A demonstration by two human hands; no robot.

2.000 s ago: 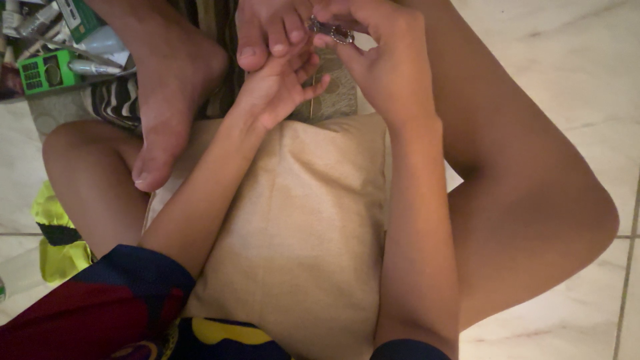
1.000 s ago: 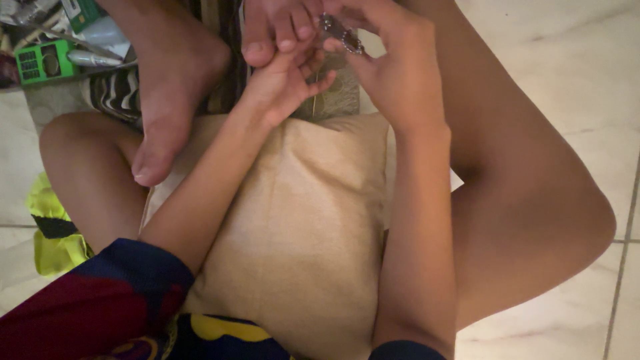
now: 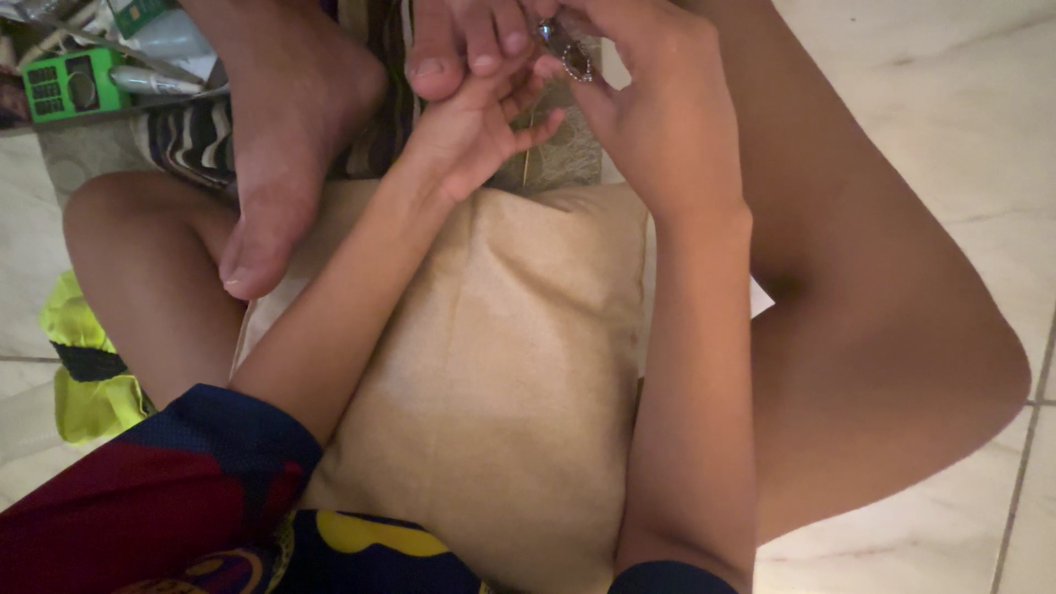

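Observation:
My left hand [image 3: 483,124] reaches palm up against the toes [image 3: 483,41] of a person's foot at the top centre. Its outer fingers are spread and curled; its fingertips nearest the toes are partly hidden, so a grip cannot be made out. To the right, my right hand [image 3: 652,91] pinches a small metal tool [image 3: 546,31], seemingly a nail clipper, close beside the smaller toes. A bead chain [image 3: 577,63] hangs from the tool. The tool's tip is not clear. Under my forearms lies a beige cushion [image 3: 495,346].
The person's other foot [image 3: 285,157] points down at the left, its big toe by the cushion's edge. At the upper left, a container holds a green calculator-like item [image 3: 74,84], tubes and bottles. Yellow-green and black fabric [image 3: 87,355] lies on the tiled floor [image 3: 932,495] beside my bent leg.
Both hands stay by the toes. The metal tool and its chain have shifted a little in my right hand's fingers.

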